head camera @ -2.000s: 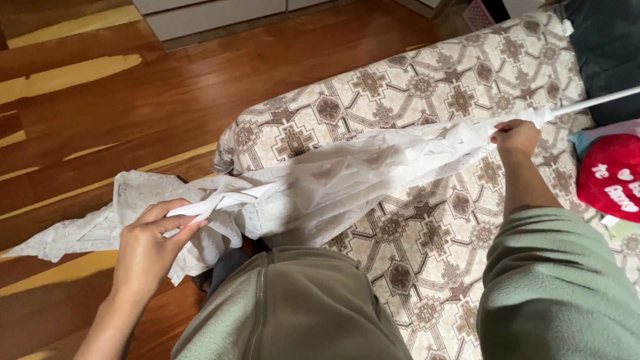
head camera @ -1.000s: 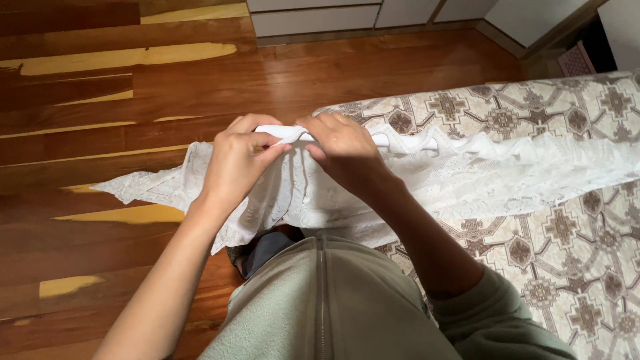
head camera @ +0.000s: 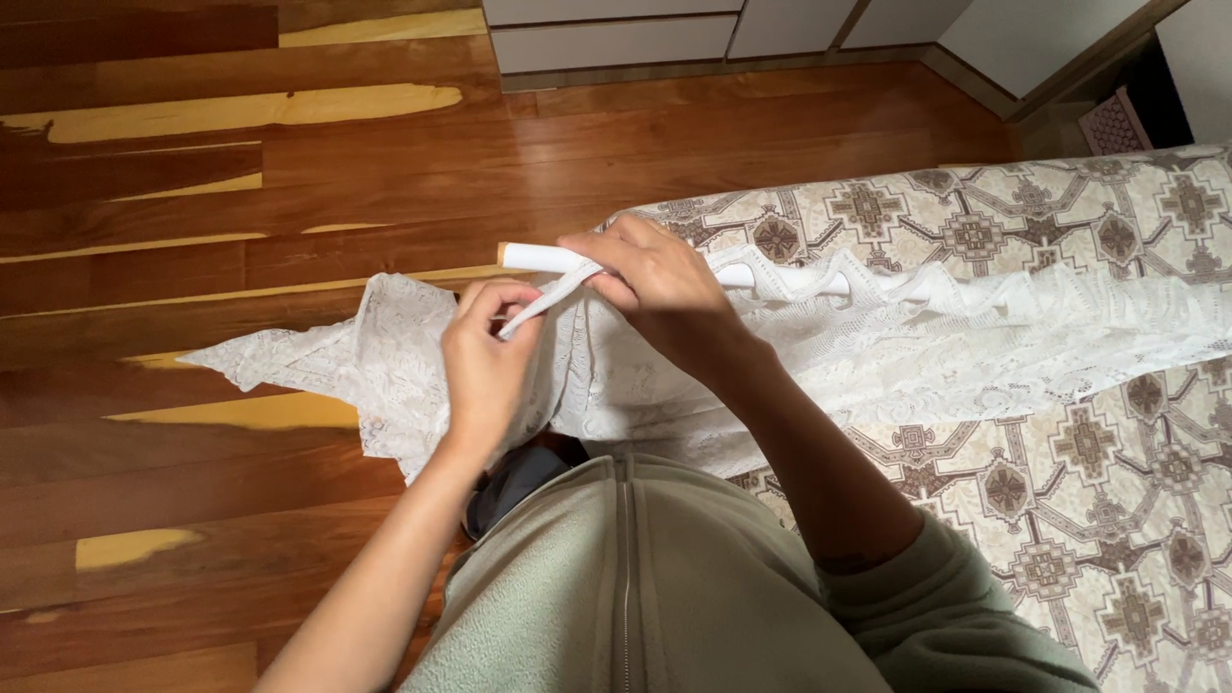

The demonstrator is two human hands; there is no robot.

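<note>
A white curtain rod runs left to right, its bare end with a tan rim sticking out left of my right hand. A white lace curtain is threaded in loose waves along the rod to the right and hangs below it; its other part trails to the left. My left hand pinches the curtain's top edge just below the rod's end. My right hand grips the rod near that end, with the curtain's edge under its fingers.
A bed or couch with a patterned cover lies at the right, under much of the curtain. White drawers stand at the top on the wooden floor. A pink perforated basket is at the upper right.
My right hand has come from far right along the rod to beside my left hand. The rod's bare end now shows; one second ago fabric and fingers covered it. The view has shifted left.
</note>
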